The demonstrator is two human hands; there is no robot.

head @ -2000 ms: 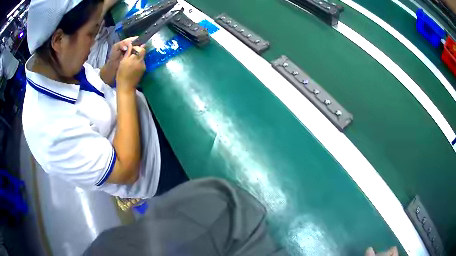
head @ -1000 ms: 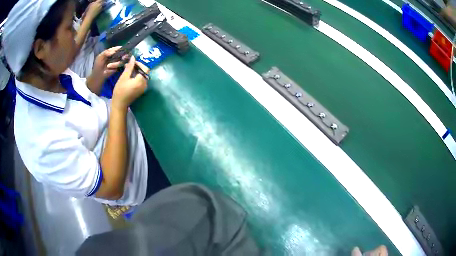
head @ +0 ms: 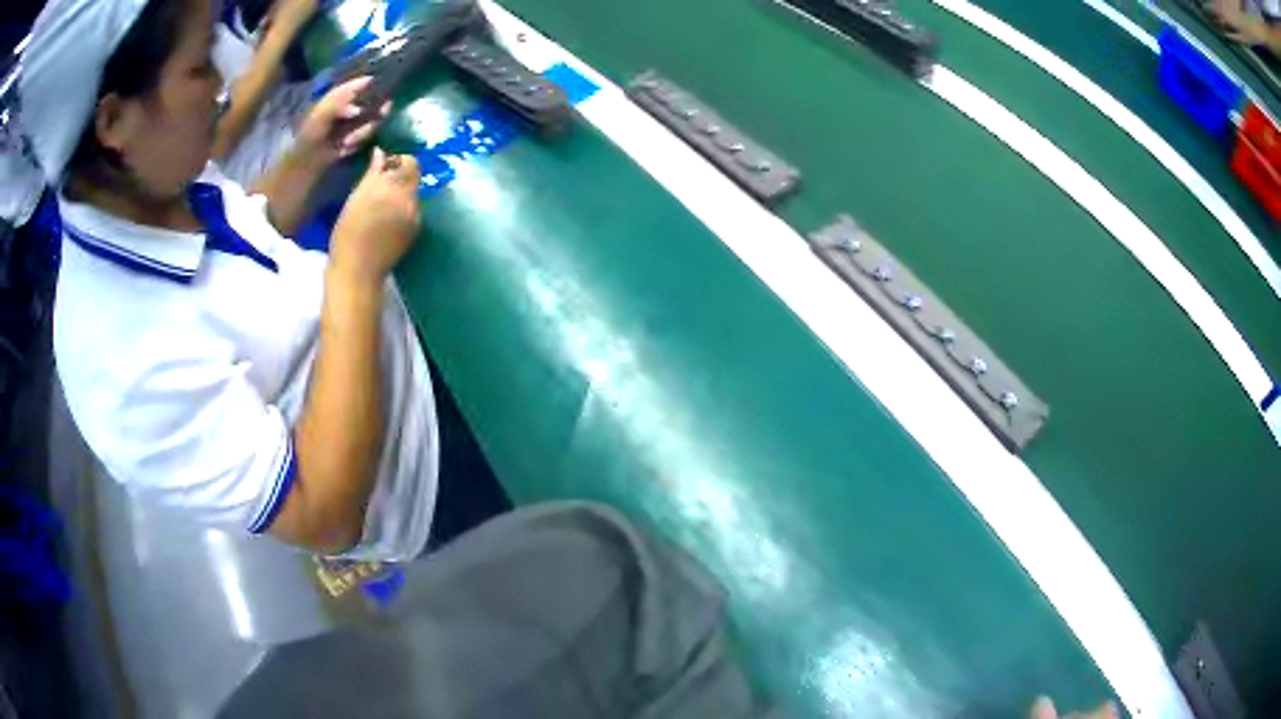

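A grey bar housing with several shiny round studs lies along the green conveyor beside its white strip. A second bar housing lies farther up the line. A third bar housing is cut off at the lower right. Only fingertips of one of my hands, seemingly my left hand, show at the bottom edge; whether they hold anything is hidden. My other hand is out of the picture. A grey sleeve fills the bottom middle.
A seated person in white works at the left, hands near dark bars over a blue sheet. The glossy green work surface runs along the white strip. Across the line are a blue bin, a red bin and another person's hand.
The bars on the conveyor have moved down and right. The neighbour's hands have shifted, with the near hand now lower and apart from the bar. My fingertips remain at the bottom edge.
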